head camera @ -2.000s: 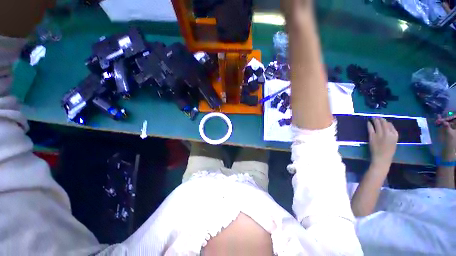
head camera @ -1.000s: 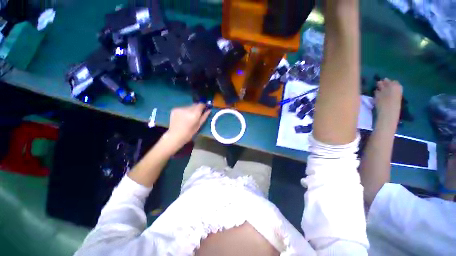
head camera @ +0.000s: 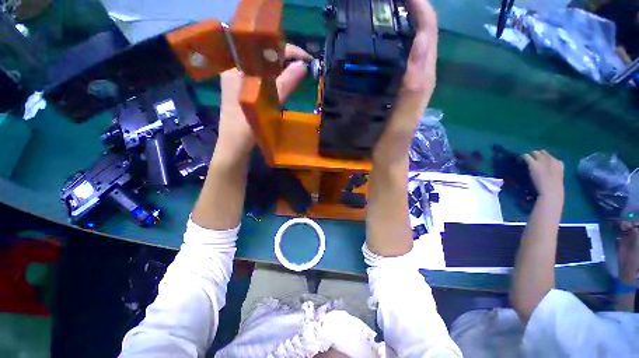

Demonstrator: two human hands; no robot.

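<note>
A boxy black device stands in the orange fixture, close in front of me. My right hand lies along the device's right side with the fingers extended upward. My left hand is at the device's left side, partly hidden behind the fixture's orange arm; its fingertips are by a small round metal part on that side. Whether they grip it is unclear.
Black units with pale labels lie heaped at left. A white ring lies at the bench edge. At right are small black pieces on white paper, a black strip sheet, a clear plastic bag and another person's hand.
My left hand has moved from the bench edge up to the device's left side. My right hand has come into view on the device's right side. The view has shifted and shows more of the fixture.
</note>
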